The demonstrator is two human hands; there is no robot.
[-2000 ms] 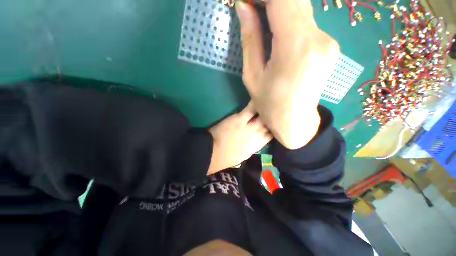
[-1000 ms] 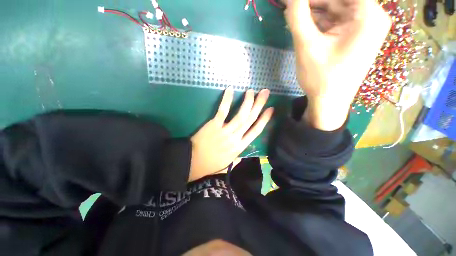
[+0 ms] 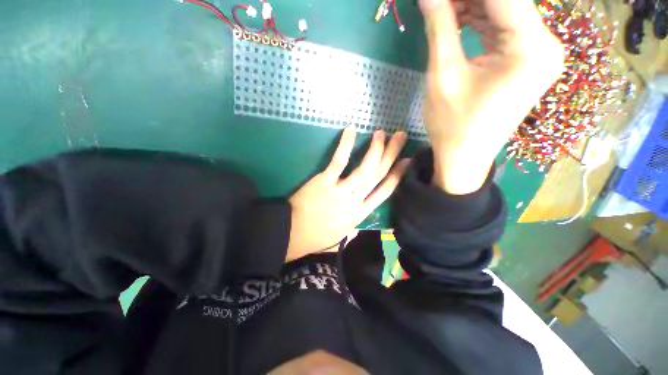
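Observation:
A white-silver dotted strip [image 3: 322, 80] lies flat on the green mat. Several gold round wired components [image 3: 264, 40] sit in a row along its far edge at the left end, with red and dark wires trailing away. My left hand [image 3: 344, 194] is spread at the strip's near edge, its fingertips at the edge, holding nothing visible. My right hand [image 3: 491, 80] is raised over the strip's right end and hides it. Its fingers are bent near the top edge of the picture; whether they hold a piece is unclear. A tangled pile of wired components [image 3: 564, 95] lies right of it.
A few loose wired pieces [image 3: 388, 11] lie on the mat beyond the strip. A white cable [image 3: 584, 194] hangs by the bench edge at right. A blue plastic crate [image 3: 648, 172] and black parts [image 3: 644, 26] are at far right. A red object [image 3: 582, 267] is below the bench.
My left hand has come out from under my right hand and spread at the strip's near edge. My right hand has moved right, from the strip's middle toward the pile.

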